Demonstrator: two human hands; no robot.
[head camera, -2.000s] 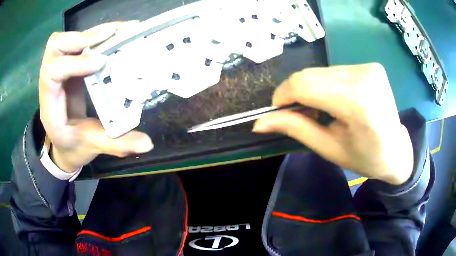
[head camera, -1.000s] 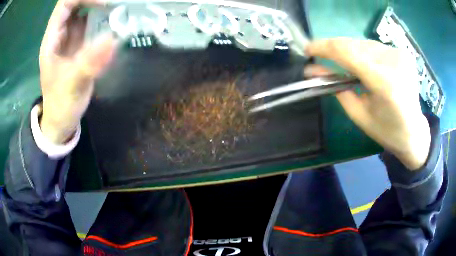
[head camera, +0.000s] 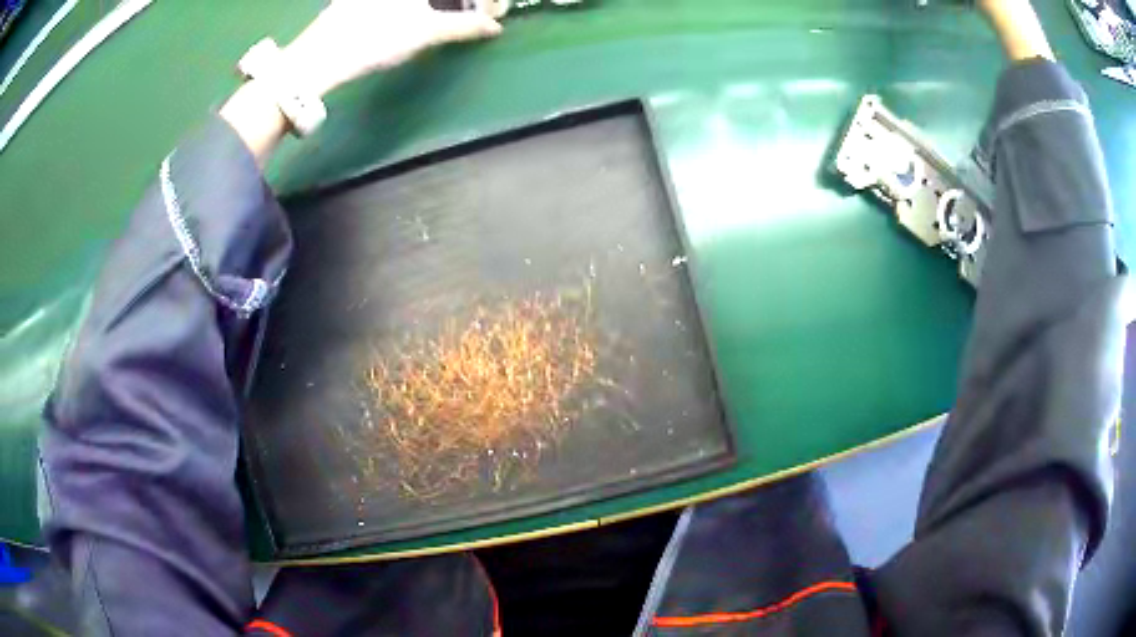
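My left hand (head camera: 399, 31) reaches to the top edge of the picture, partly cut off. Its thumb and fingers are at the end of a grey-white assembly (head camera: 530, 4), of which only a thin sliver shows. My right hand (head camera: 1015, 27) is at the top right, with only its wrist end in view; its fingers are outside the picture. No tweezers are visible. A pile of hair-fine orange-brown wire offcuts (head camera: 486, 380) lies in the black tray (head camera: 716, 361).
A spare assembly (head camera: 916, 193) lies on the green table (head camera: 810, 336) right of the tray, partly behind my right sleeve. Another metal part (head camera: 1106, 27) shows at the top right corner. The table's pale-yellow front edge (head camera: 598, 521) runs below the tray.
Both hands have moved away to the top of the picture, the left with the assembly. The tray is now uncovered and the tweezers have gone out of view. The view has shifted.
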